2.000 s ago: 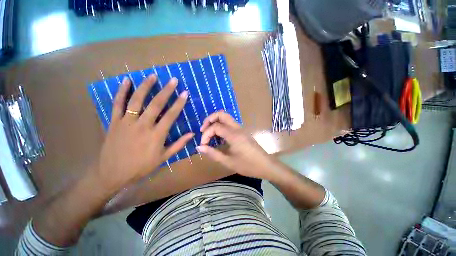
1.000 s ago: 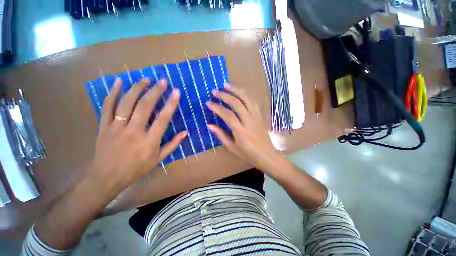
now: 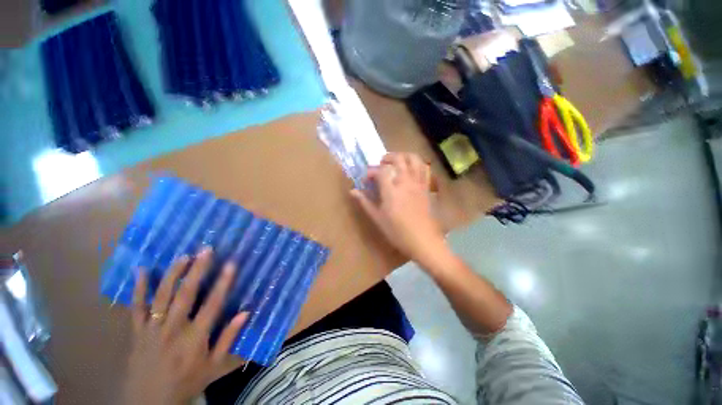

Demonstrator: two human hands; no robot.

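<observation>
A bright blue solar cell sheet [image 3: 237, 245] with pale parallel lines lies tilted on the brown bench. My left hand [image 3: 186, 324] lies on its near left part with fingers spread, palm down. My right hand [image 3: 402, 198] is to the right of the sheet, at the near end of a pile of silver ribbon strips [image 3: 344, 142]. Its fingertips touch the pile or the white strips [image 3: 366, 115] beside it. Blur hides whether it holds anything. A ring is on my left hand.
Two stacks of dark navy cells [image 3: 95, 83] lie on the green-blue mat [image 3: 277, 107]. A soldering iron stand with a yellow pad [image 3: 457, 153], red and yellow handles [image 3: 566, 130], a cable and a grey round machine [image 3: 388, 47] are at the right. More strips [image 3: 24, 348] lie far left.
The view has turned right. My right hand has left the cell sheet and reached the ribbon pile. My left hand still rests on the sheet. The dark stacks show more fully.
</observation>
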